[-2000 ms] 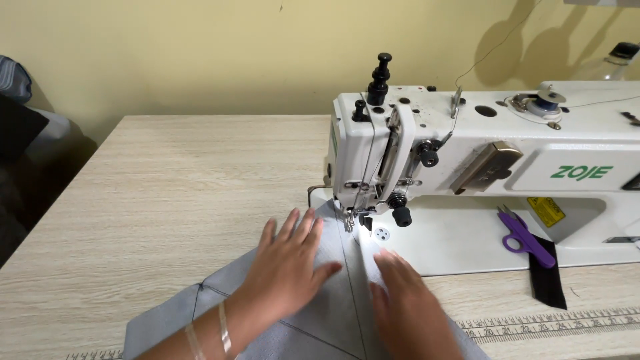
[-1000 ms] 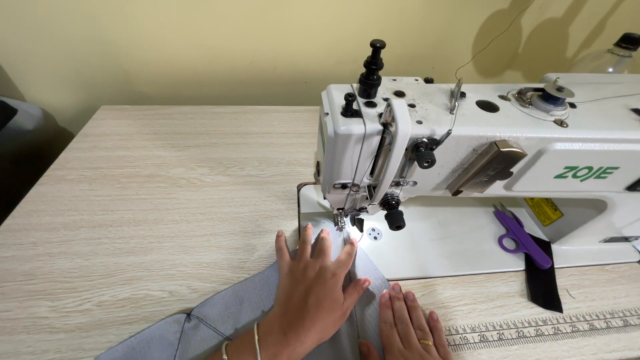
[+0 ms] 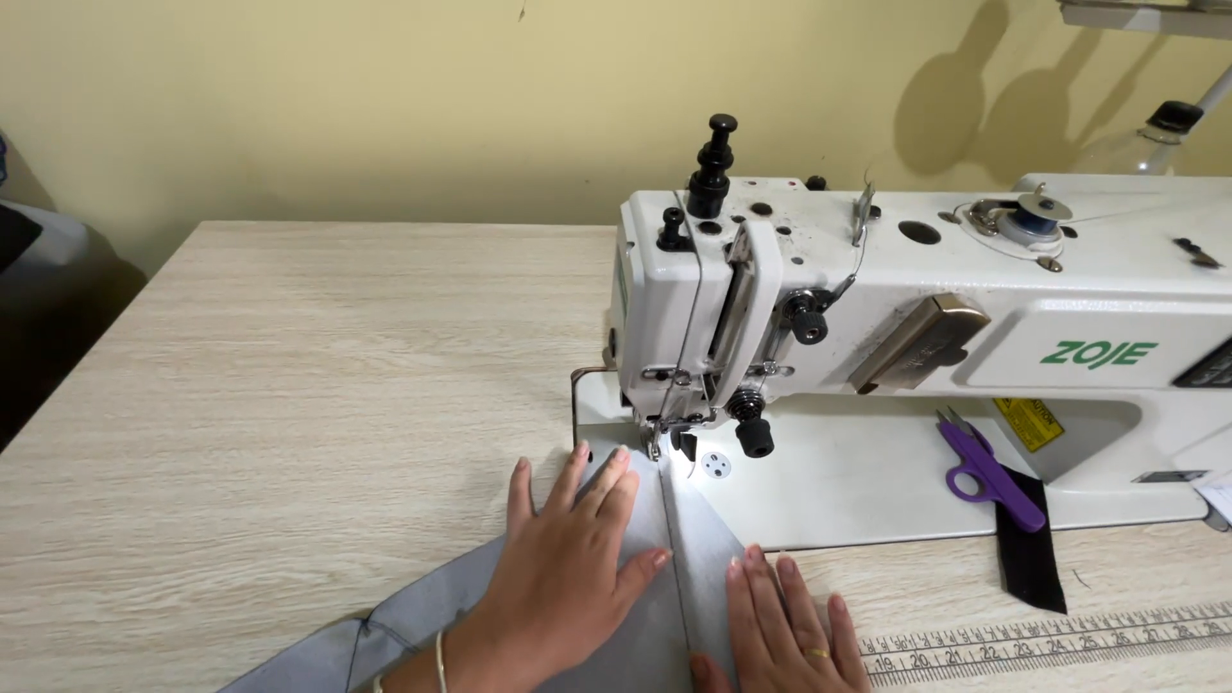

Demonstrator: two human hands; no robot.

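Grey fabric (image 3: 640, 597) with a dark seam line lies on the table and on the bed of a white ZOJE sewing machine (image 3: 828, 356). Its far end is at the presser foot (image 3: 654, 443). My left hand (image 3: 568, 568) rests flat on the fabric left of the seam, fingers spread, fingertips just short of the foot. To the right of the seam, my right hand (image 3: 784, 626) presses down near the fabric's right edge, with its fingers side by side and a ring on one. Neither hand grips anything; the lower part of the right hand is cut off by the frame.
Purple thread snips (image 3: 991, 476) lie on the machine bed, partly over a black fabric strip (image 3: 1030, 558). A measuring scale (image 3: 1049, 645) runs along the table (image 3: 337, 385) at the lower right. Behind the machine stands a bottle (image 3: 1155, 140) with a black cap.
From two seconds ago, my right hand has moved back from beside the presser foot to the fabric's right edge. My left hand still lies on the fabric, which sits differently under the hands.
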